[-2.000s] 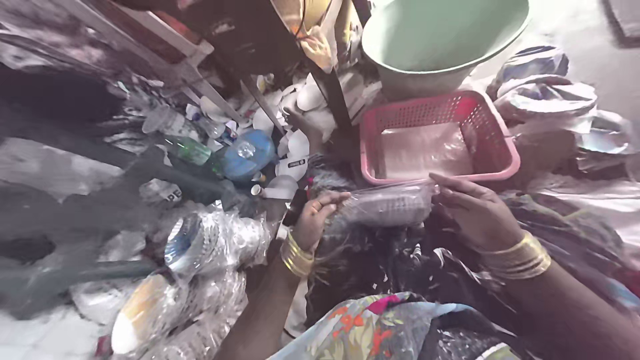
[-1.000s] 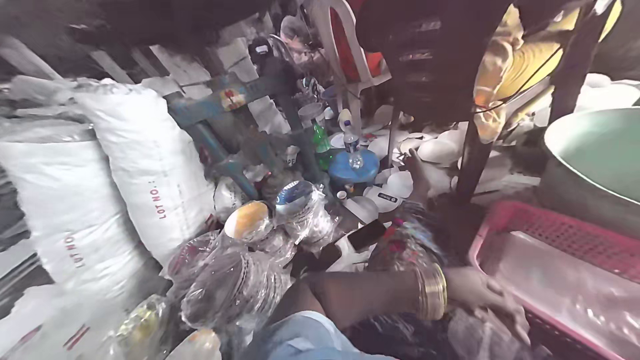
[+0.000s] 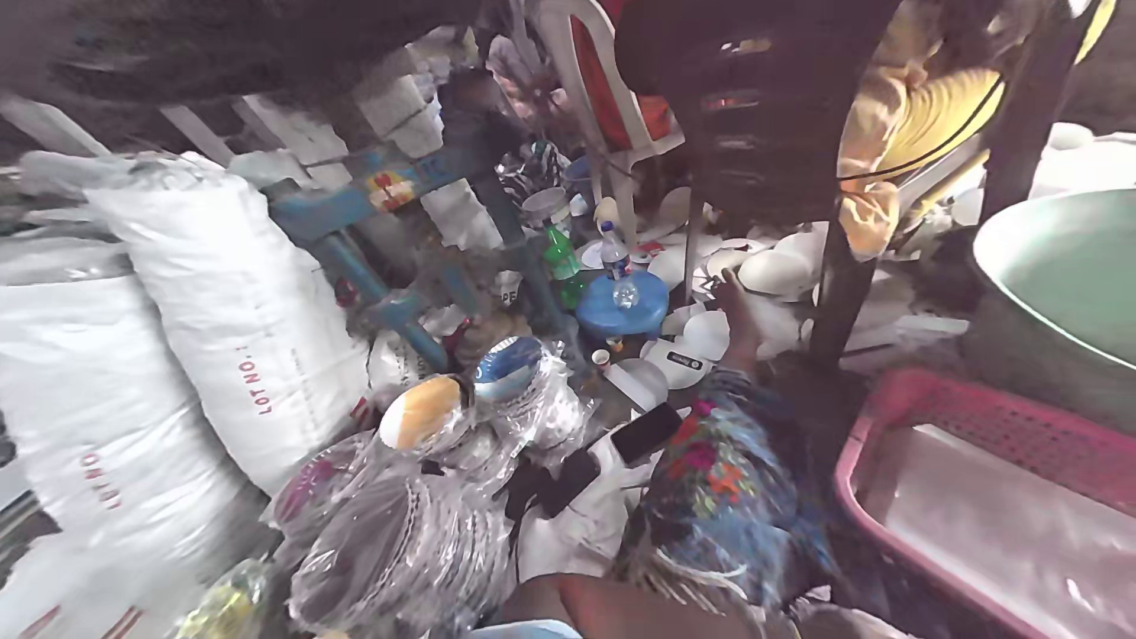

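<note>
Part of my left arm crosses the bottom edge, but my left hand is out of view, and so is my right hand; what they hold is hidden. To the right of that arm stands a pink plastic basket [image 3: 865,453] with clear plastic packing inside. Left of the arm lie stacks of round plates in clear wrap [image 3: 399,541], with a blue-patterned plate pack [image 3: 510,366] and an orange-and-white one [image 3: 422,413] behind. My leg under a flowered cloth [image 3: 728,479] stretches forward, its bare foot among pale round pieces.
White woven sacks [image 3: 213,311] stand at left. A blue stool [image 3: 623,304] bears a clear bottle [image 3: 614,253], beside a green bottle [image 3: 561,257]. A large pale green tub [image 3: 1065,266] is at right. Behind are a dark chair [image 3: 763,115], a blue wooden frame [image 3: 337,209] and a person in yellow.
The view has swung left. Two seconds ago both my hands held a clear plastic pack in front of the basket; one second ago one hand was by the basket. Now neither hand shows.
</note>
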